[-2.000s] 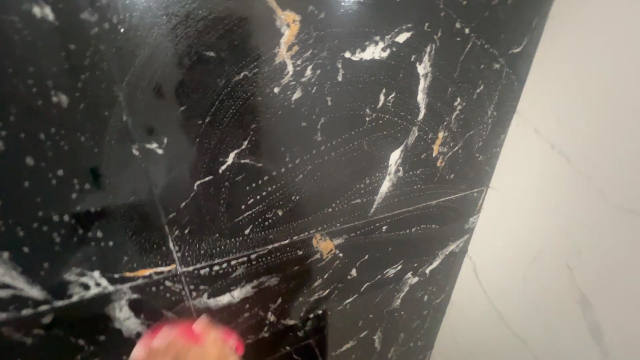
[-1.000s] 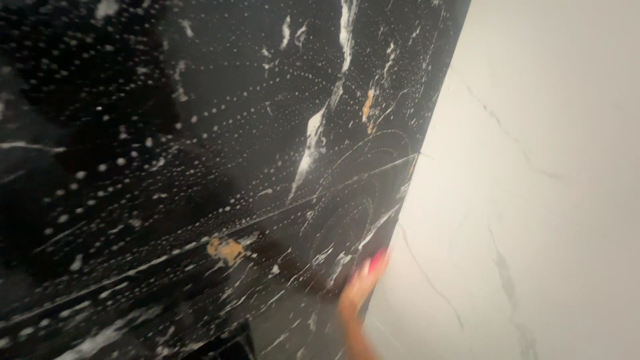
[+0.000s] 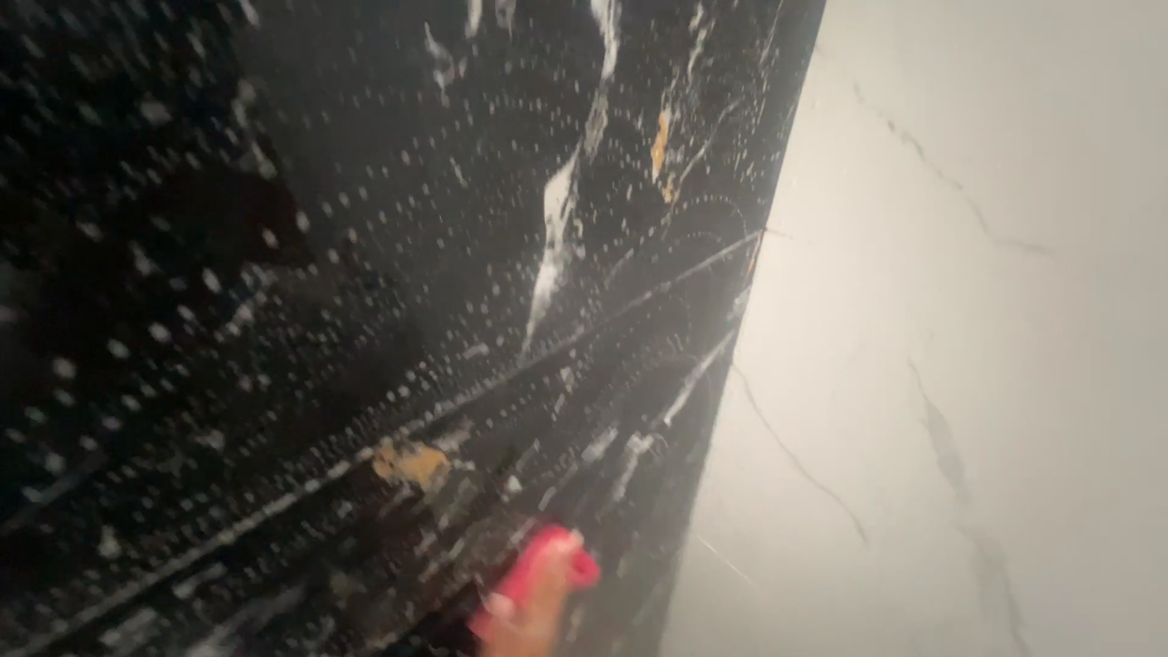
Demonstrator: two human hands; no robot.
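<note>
Near the bottom middle, my right hand [image 3: 537, 610] is shut on a pink-red sponge or cloth [image 3: 550, 546]; blur hides which of the two it is. The hand is at a glossy black marble-look wall tile [image 3: 438, 246] with white and orange veins. Rows and arcs of small whitish droplets or suds cover much of this black surface. Just above the hand, a joint line [image 3: 630, 303] slants up to the right. My left hand is outside the view.
A white marble-look wall [image 3: 912, 301] with thin grey veins fills the right side. It meets the black tiles along a steep slanting corner [image 3: 721, 401]. A dark reflection lies on the black surface at the left.
My right hand was against the black surface beside the corner a second ago and is now farther left, away from that corner. The view has shifted right since the earliest frame.
</note>
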